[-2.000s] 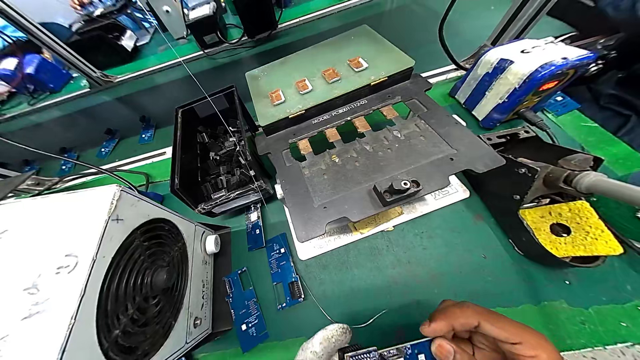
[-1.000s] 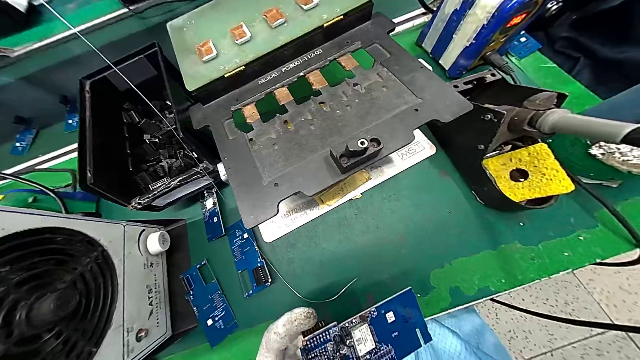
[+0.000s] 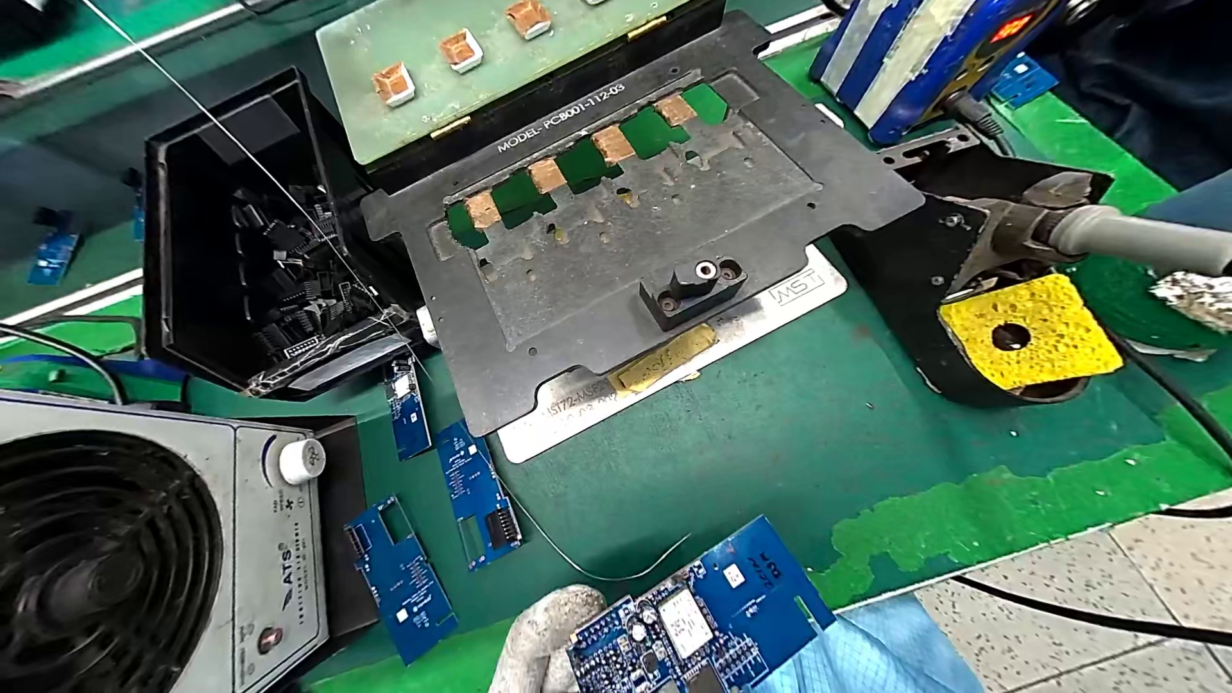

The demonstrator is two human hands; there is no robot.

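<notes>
My left hand (image 3: 547,640), in a light fabric glove, grips the left edge of a blue printed circuit board (image 3: 736,587) at the bottom of the view. Components and a pale module cover the board's left part, and its right part is mostly bare. My right hand is out of view. Left of the held board, several smaller blue circuit boards (image 3: 402,587) lie on the green mat, with a thin solder wire (image 3: 616,577) curving beside them. Beyond stands a black PCB fixture (image 3: 626,231) on a metal plate, its pale green hinged lid (image 3: 385,125) raised.
A black bin (image 3: 231,125) of small black connectors stands left of the fixture. At the lower left is a fan unit (image 3: 241,481). On the right are a soldering iron holder (image 3: 905,279) with a yellow sponge (image 3: 1059,332) and a blue soldering station (image 3: 895,58).
My bare right hand, at the board two seconds ago, has left the view. The board in my left hand now shows more of its face. The view has moved closer to the fixture.
</notes>
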